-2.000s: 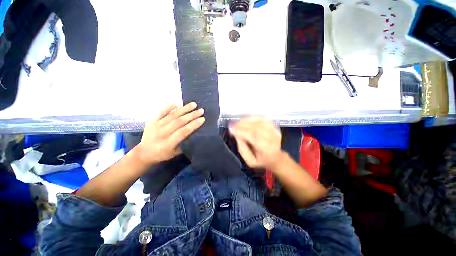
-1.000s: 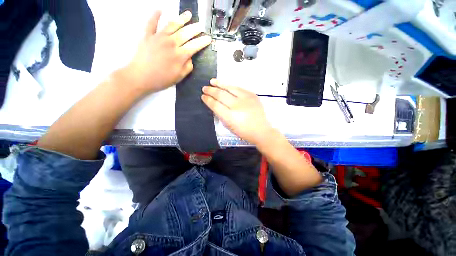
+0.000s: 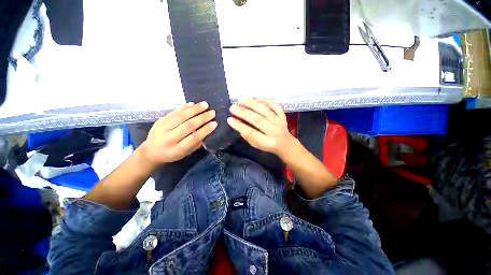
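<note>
A long charcoal-black garment piece point(image 3: 199, 59) runs from the top edge of the picture down over the table's front edge, its lower end near my jacket. My left hand point(image 3: 180, 133) lies on its left side at the table edge, fingertips on the cloth. My right hand point(image 3: 261, 124) lies at its right side, fingertips touching the cloth's edge. Both hands press or hold the piece near its lower end; the thumbs are hidden. The needle area is out of view.
A black smartphone point(image 3: 327, 27), silver snips point(image 3: 374, 47) and a small brownish bit point(image 3: 411, 49) lie right of the piece. Black cut pieces point(image 3: 65, 21) are at upper left. A measuring tape point(image 3: 134, 114) runs along the table's front. A blue bin point(image 3: 412, 119) and red stool point(image 3: 335, 150) are below.
The view has tilted down, so the machine head has left the picture. My left hand has come back from near the needle to the table edge; my right hand has moved to the cloth's lower end.
</note>
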